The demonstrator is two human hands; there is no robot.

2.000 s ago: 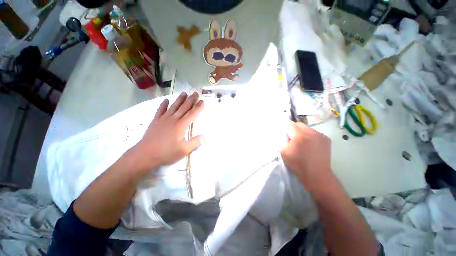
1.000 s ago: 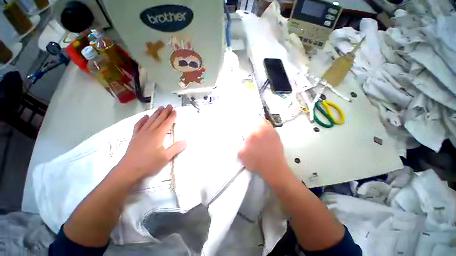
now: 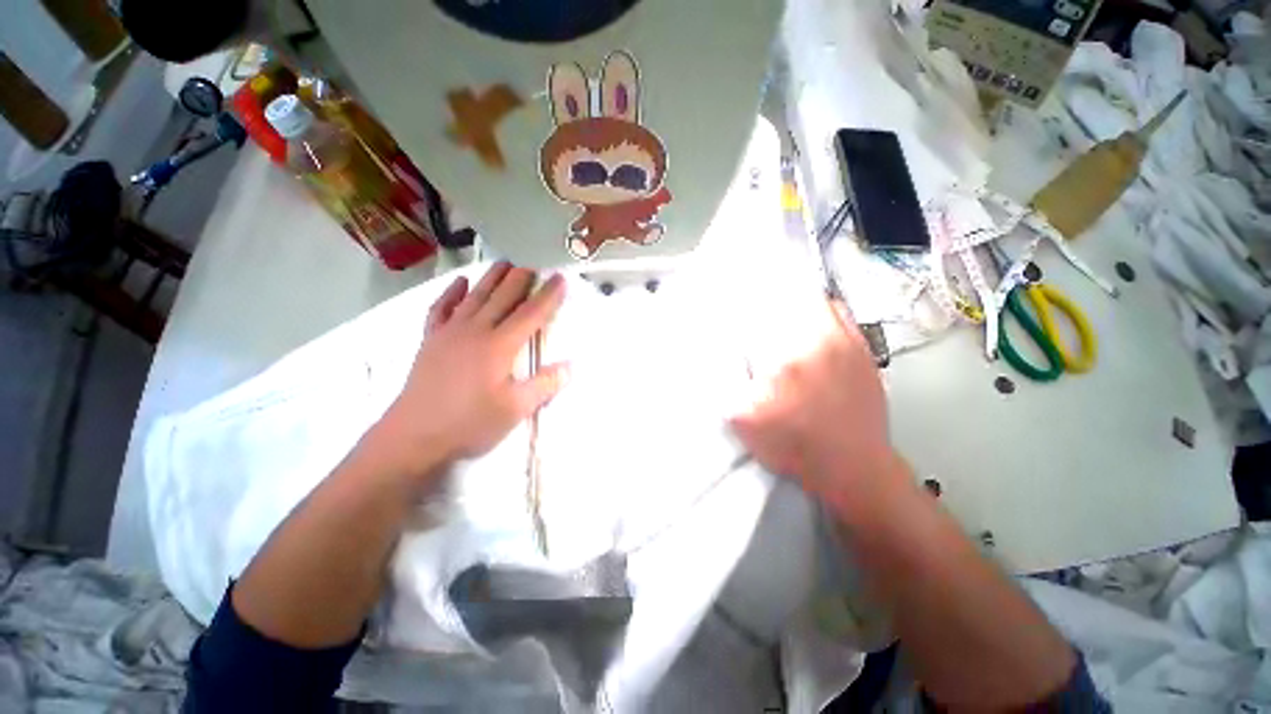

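White trousers (image 3: 279,433) lie across the table under both my hands, with a long brown topstitched seam running down the middle and a curved opening with grey inside at the near edge. My left hand (image 3: 481,356) lies flat on the cloth, fingers slightly apart, left of the seam. My right hand (image 3: 822,405) is closed on the cloth at the right and slightly blurred. The machine head (image 3: 376,84) stands over the far edge of the cloth, with a rabbit-eared sticker. Lamp glare hides the presser foot and needle.
Bottles with red-amber contents (image 3: 365,195) stand at the left. A black phone (image 3: 881,190), yellow and green scissors (image 3: 1045,332) and a tan-handled pointed tool (image 3: 1094,184) lie at the right. The control panel (image 3: 1006,42) is at the upper right. White garments (image 3: 1199,209) are piled at the right.
The camera view has shifted, then swung back. Both my hands stay on the trousers. My right hand lies a little nearer the seam than two seconds ago, and the near opening has changed shape.
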